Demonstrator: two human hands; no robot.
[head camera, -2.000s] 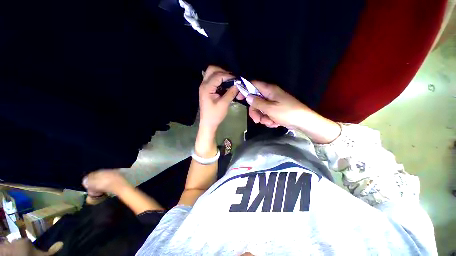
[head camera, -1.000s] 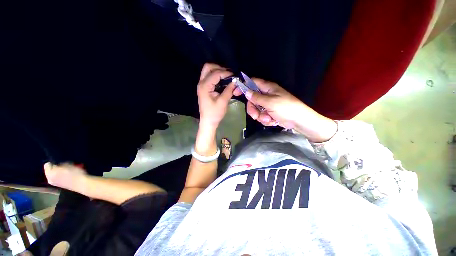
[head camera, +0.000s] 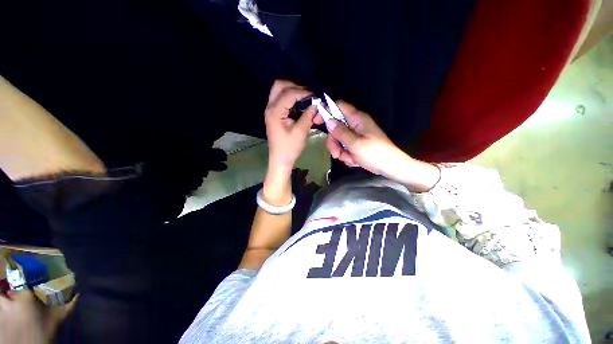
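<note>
A dark navy-black garment (head camera: 376, 54) hangs in front of me. My left hand (head camera: 289, 124) pinches a small dark piece of it, with a tiny white bit at the fingertips. My right hand (head camera: 359, 141) holds silver thread snips (head camera: 331, 111), blades apart and pointing up and left. The blade tips are beside the pinched piece; whether they touch it is too small to tell. A crumpled white scrap (head camera: 254, 16) lies on the dark cloth above my hands, with a thin thread running right from it.
A red garment (head camera: 504, 80) with a pale edge hangs at right. At left are another person's arm (head camera: 44, 134) and dark clothing, close beside me. Cardboard boxes (head camera: 55, 289) and a blue item stand at the lower left. Pale green floor (head camera: 578, 154) shows at right.
The other person's arm has moved forward and now reaches across the left side, with their body closer to me. My hands stay almost in place, with the snips still at the pinched piece.
</note>
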